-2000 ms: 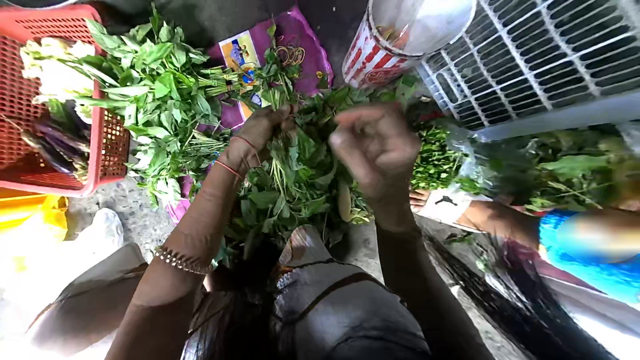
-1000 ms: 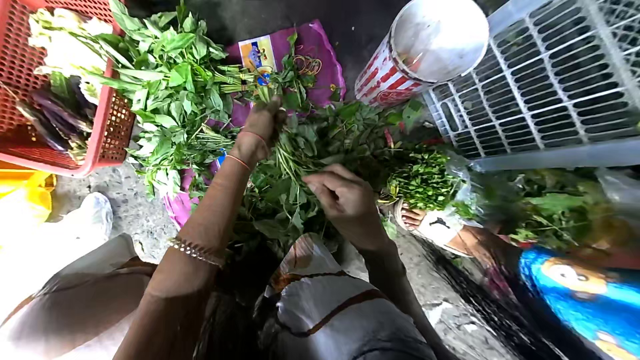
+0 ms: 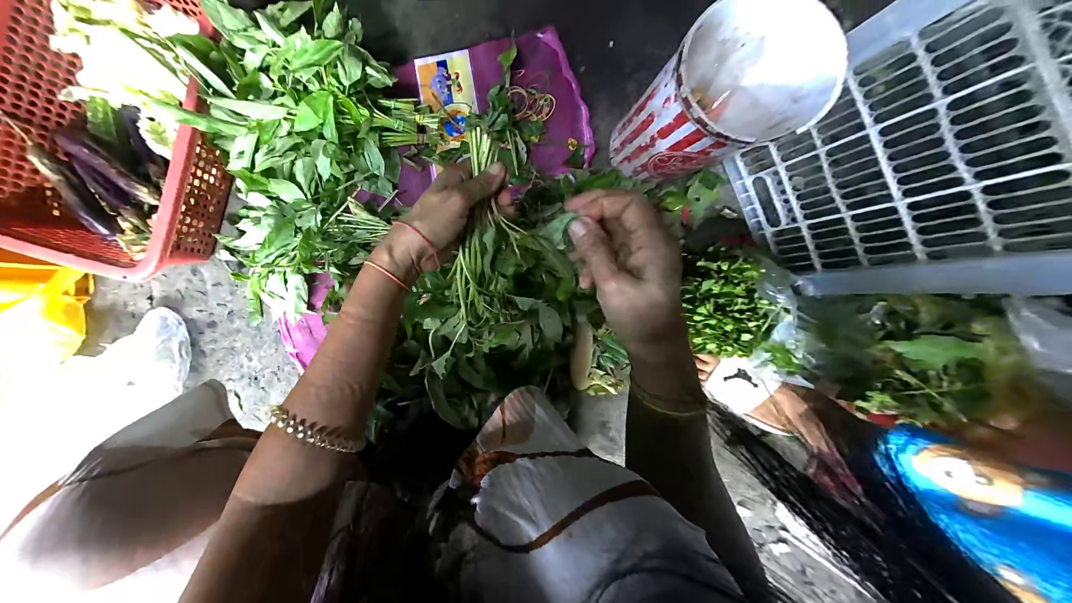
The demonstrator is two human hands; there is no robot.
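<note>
My left hand [image 3: 456, 201] is closed around the stems of a bunch of leafy greens [image 3: 473, 276], whose stem ends point up past the thumb and whose leaves hang toward my lap. Just right of the bunch, my right hand [image 3: 620, 251] pinches a green leaf [image 3: 554, 230] between thumb and fingers. Tied bundles of leafy greens [image 3: 310, 126] lie to the left, stems pointing right. Behind my left hand is a purple plastic sheet [image 3: 557, 100] with rubber bands [image 3: 532, 103] on it.
A red plastic basket [image 3: 188, 201] holds eggplants [image 3: 100, 176] and pale leafy vegetables. A red-and-white striped bucket [image 3: 670, 126] stands beside a grey plastic crate [image 3: 913, 142]. Small-leaved greens [image 3: 724, 301] lie near another person's foot [image 3: 745, 389] at the right.
My left hand now holds the bunch with its stems upright and in plain sight. My right hand, seen nearer the stems a second ago, has moved right and up and now has a leaf at its fingertips.
</note>
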